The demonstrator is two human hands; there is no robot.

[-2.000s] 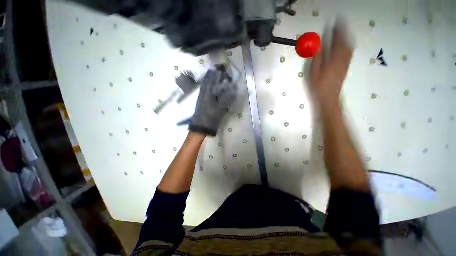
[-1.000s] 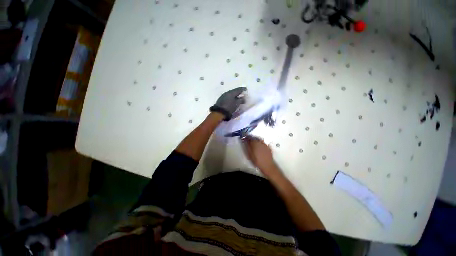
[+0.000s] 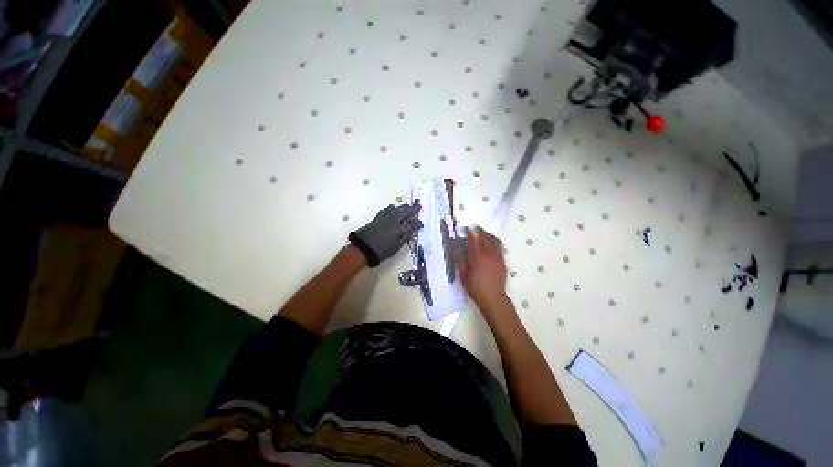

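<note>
A fabric block with a white paper marker [image 3: 435, 292] lies lengthwise in front of me, its long sides pointing away from me. A metal clamp [image 3: 414, 276] grips its left edge near my end. A second clamp [image 3: 450, 250] sits at its right edge, beside my right hand. My left hand [image 3: 390, 232], in a grey mesh glove with a dark wrist strap, touches the block's upper left edge with its fingertips. My bare right hand [image 3: 483, 264] is at the right side, its fingers on the right clamp. Whether it squeezes the clamp is blurred.
The machine head [image 3: 658, 46] with its red ball lever [image 3: 656, 123] stands at the upper right. The throat plate [image 3: 542, 129] and slot strip [image 3: 519, 182] run toward me. A cut curved piece [image 3: 617, 401] lies at the lower right. Black scraps [image 3: 744, 274] lie at right.
My hands came back from the machine with the block. The block has turned from slanted to nearly straight away from me, and my right hand has moved to its right side.
</note>
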